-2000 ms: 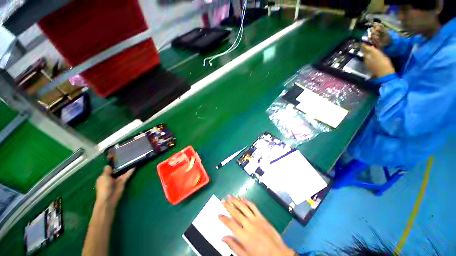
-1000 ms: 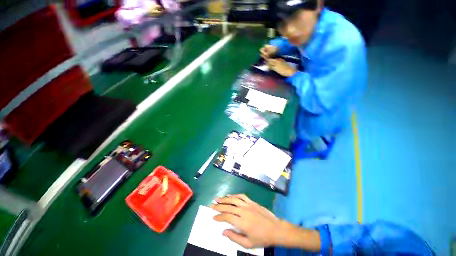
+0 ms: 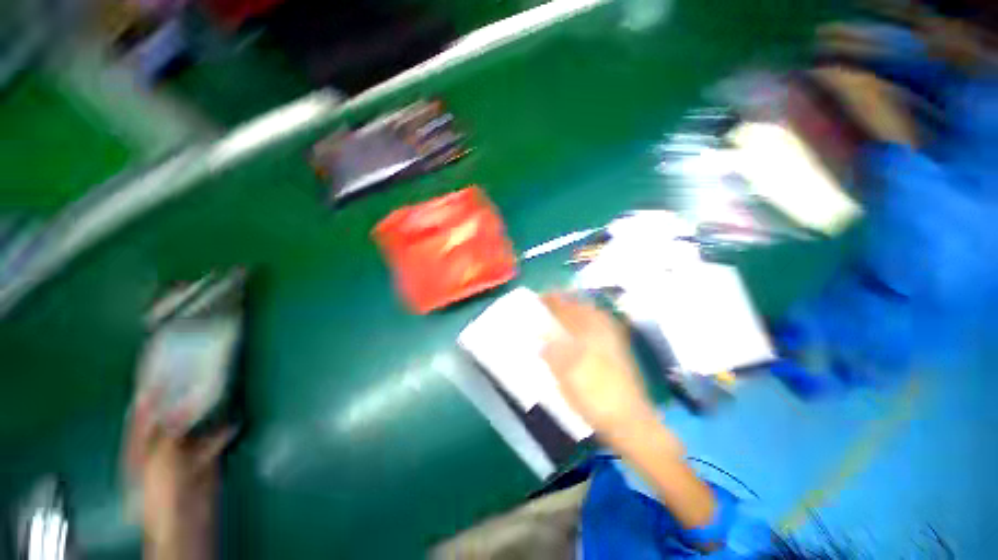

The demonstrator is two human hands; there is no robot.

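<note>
The frame is badly blurred. My left hand [image 3: 173, 448] is at the lower left, on the near end of a half-assembled tablet [image 3: 192, 356] and gripping it. My right hand [image 3: 596, 366] lies over a white tape sheet [image 3: 514, 339] with a black band; whether its fingers grip the sheet cannot be told. Another open tablet [image 3: 383, 153] lies beyond the red tray [image 3: 447, 249], which holds tan scraps.
A tablet with a loose white panel [image 3: 711, 317] lies right of my right hand. A thin white tool [image 3: 564, 242] lies beside the tray. Plastic wrap with a white piece [image 3: 793, 175] is at upper right, near another person's blue sleeve [image 3: 936, 219]. A blurred pale object [image 3: 46, 525] is at lower left.
The view has swung. My left hand, out of view a second ago, now shows at a tablet on the left. The tablet beyond the tray lies free. My right hand remains at the tape sheet.
</note>
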